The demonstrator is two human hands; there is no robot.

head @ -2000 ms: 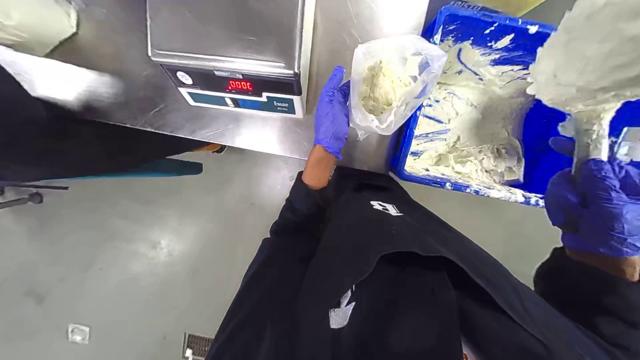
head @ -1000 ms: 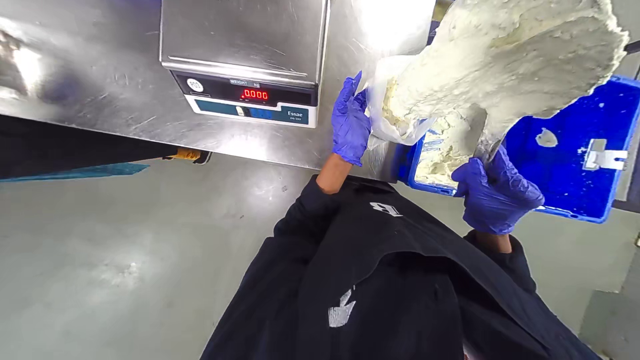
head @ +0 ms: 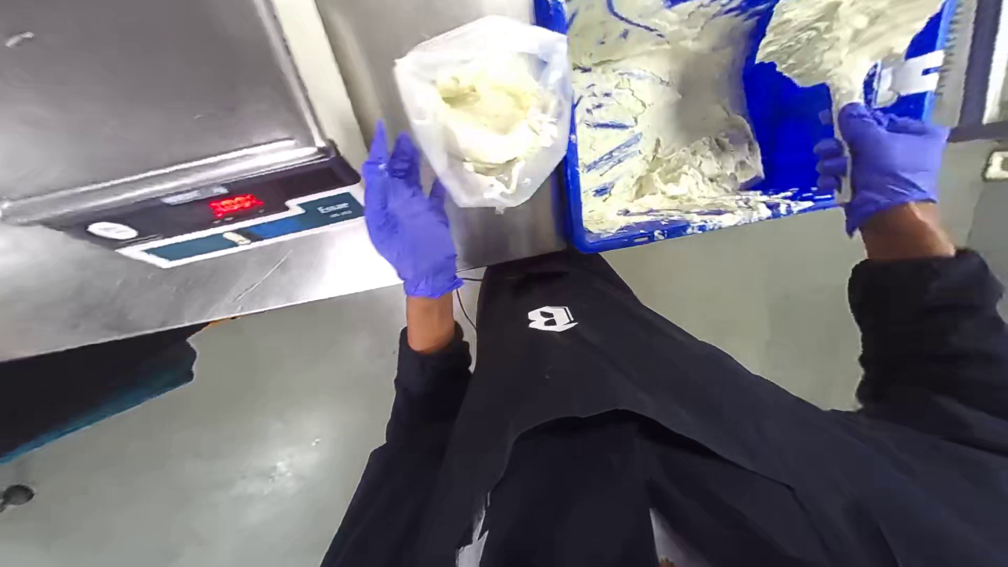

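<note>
My left hand (head: pixel 409 216), in a purple glove, has its fingers apart beside an open clear plastic bag (head: pixel 543 157) on the steel table. Pale creamy paste (head: pixel 492 110) fills part of that bag. My right hand (head: pixel 890 161), gloved alike, grips the handle of a paste-coated scoop or spatula (head: pixel 846 39) above the right side of a blue plastic crate (head: pixel 579 213). More thick pale paste (head: pixel 669 118) lies in the crate and is smeared along its walls. Paste covers most of the tool, so its exact kind cannot be told.
A digital scale (head: pixel 236 209) with a steel platform and a lit red display stands left of the bag on the steel table (head: pixel 331 268). Part of another person's dark clothing (head: pixel 94 378) shows at the lower left, beside the table edge.
The paste-laden tool has moved from over the bag back to above the crate, in my right hand. My left hand has come off the bag. More paste shows in the bag than two seconds ago.
</note>
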